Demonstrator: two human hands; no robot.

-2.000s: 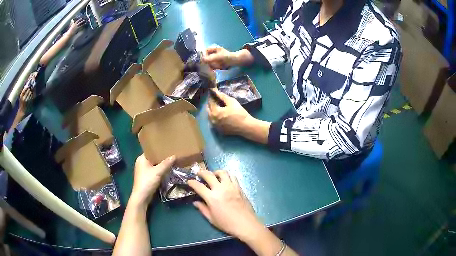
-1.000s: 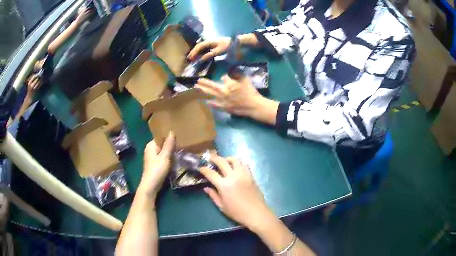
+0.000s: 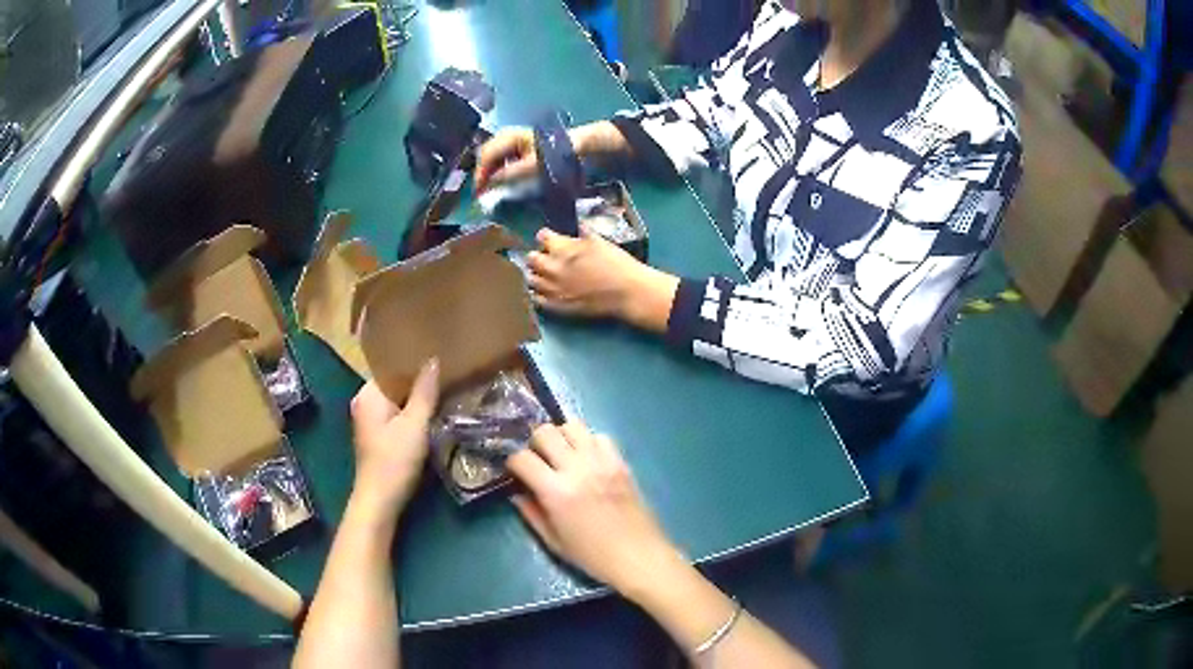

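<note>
An open mailer box point(image 3: 451, 311) stands in front of me on the green table, its brown lid upright and its tray toward me. Shiny bagged accessories point(image 3: 489, 421) lie in the tray. My left hand point(image 3: 397, 438) holds the box at its left side, thumb against the lid. My right hand point(image 3: 576, 497) is bare, at the right front of the tray, with bent fingertips on the bag and tray edge. Its fingertips are partly hidden, so I cannot tell whether they pinch the bag.
Two open boxes with bagged parts point(image 3: 258, 503) stand at left, another open lid point(image 3: 330, 294) behind mine. A co-worker point(image 3: 837, 209) at right handles a dark item near a filled box point(image 3: 610, 220). A cream pipe point(image 3: 144, 484) slants at left; a large dark bin point(image 3: 223, 144) stands behind.
The bag now lies flatter in my tray. The co-worker's hands have drawn back from beside my box and hold a dark item. One open box behind mine no longer shows its upright lid.
</note>
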